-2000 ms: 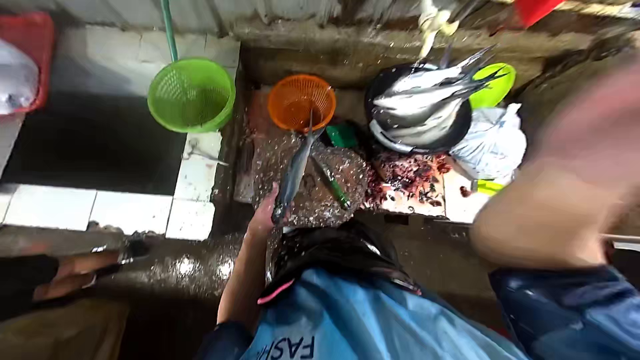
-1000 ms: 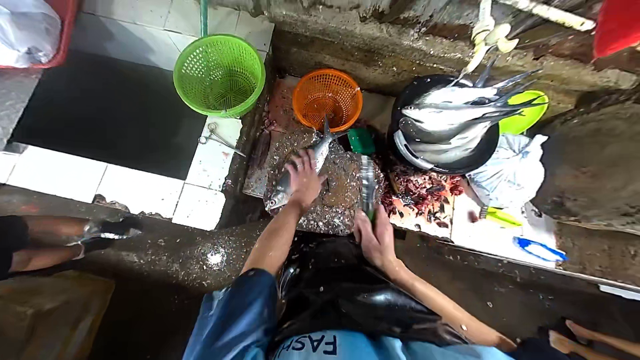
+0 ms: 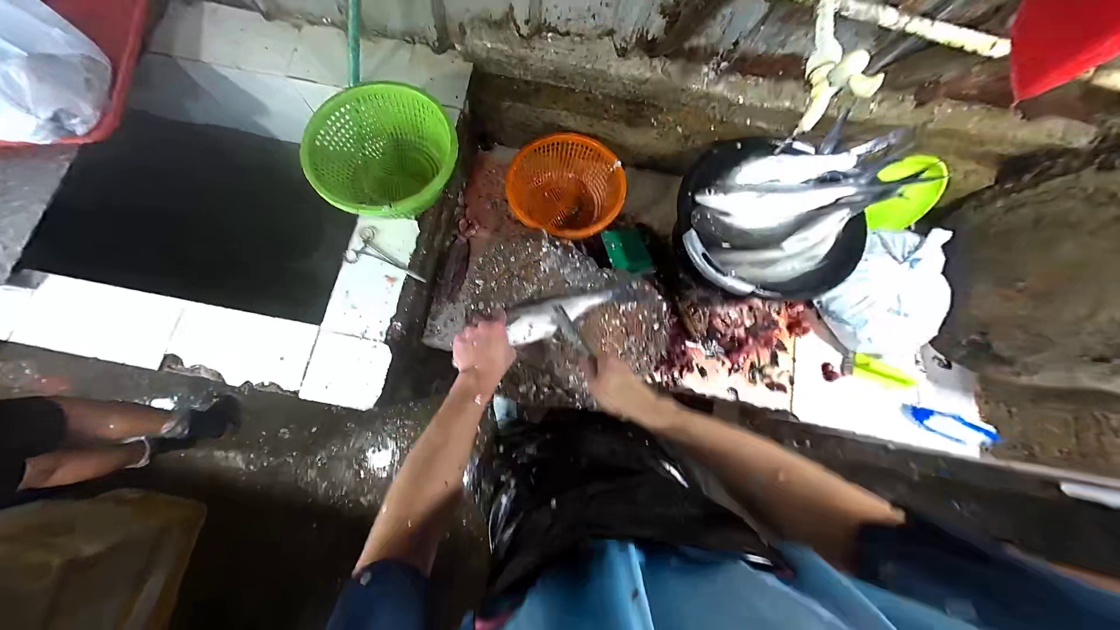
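Observation:
A silvery fish [image 3: 535, 327] lies crosswise on a scale-covered chopping block [image 3: 626, 325], its tail toward the right. My left hand [image 3: 484, 352] is closed on the fish's left end and hides the head. In my right hand [image 3: 617, 385] is a knife [image 3: 570, 331], its blade against the middle of the fish's side; the handle is mostly hidden by the fingers. Behind the block stands an orange plastic basket [image 3: 566, 185], with a green object [image 3: 626, 251] beside it. Several whole fish [image 3: 779, 206] fill a black basin [image 3: 685, 214] at the right.
A green basket [image 3: 379, 149] stands left of the orange one, by a dark water-filled tiled basin [image 3: 192, 210]. Scissors [image 3: 385, 255] lie on the tile ledge. Fish waste [image 3: 739, 337], a white plastic bag [image 3: 892, 289] and a yellow-green-handled tool [image 3: 884, 370] are at right. Another person's legs [image 3: 105, 437] show at left.
The fish has turned from nearly upright in view to crosswise on the block. My right hand, away from the block two seconds ago, has brought the knife onto the fish.

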